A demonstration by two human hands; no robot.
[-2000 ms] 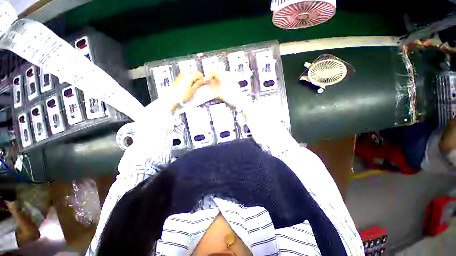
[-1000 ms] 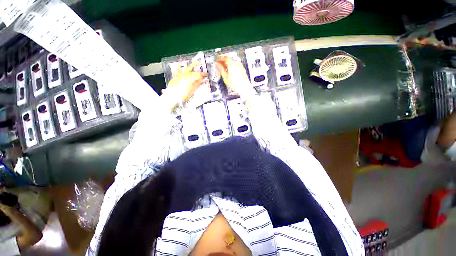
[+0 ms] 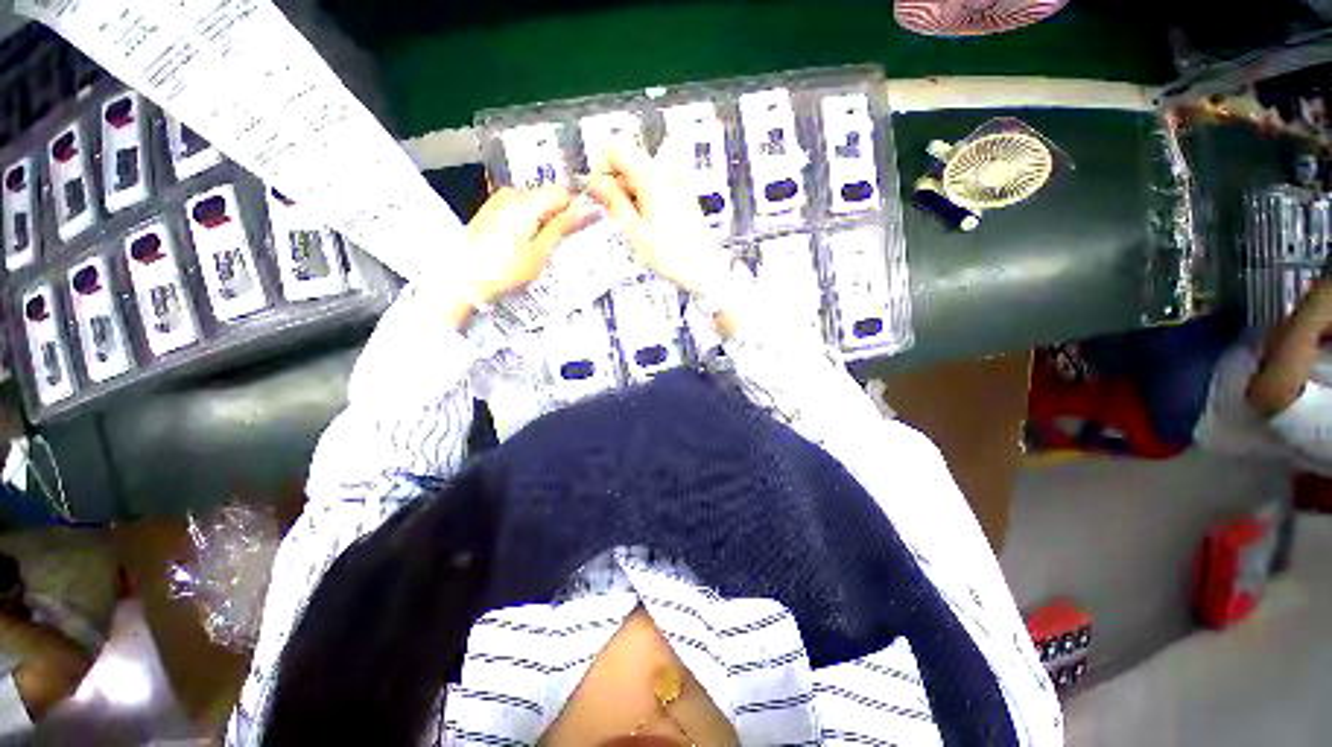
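Note:
A clear blister tray (image 3: 900, 292) holds two rows of white units (image 3: 847, 146) with dark ovals. My left hand (image 3: 514, 241) is over the tray's left part, its fingers closed on the edge of a printed label strip (image 3: 584, 266) that shows below them. The strip also runs from the upper left down to my left sleeve. My right hand (image 3: 643, 212) is beside it over the upper row, fingertips bent down near the left fingertips. Whether a label is between the right fingertips is too blurred to tell. The hands and sleeves hide several units.
Stacked trays (image 3: 190, 343) of units with red marks are at left. A small cream fan (image 3: 998, 168) stands right of the tray, and a pink fan (image 3: 979, 12) is beyond the bench. Crumpled clear plastic (image 3: 227, 577) is below left. Another person's arm (image 3: 1293, 350) shows at right.
The view has shifted, so the fans sit higher and farther right. Both hands stay over the tray's upper left; they drew apart a second ago and their fingertips are now close together again.

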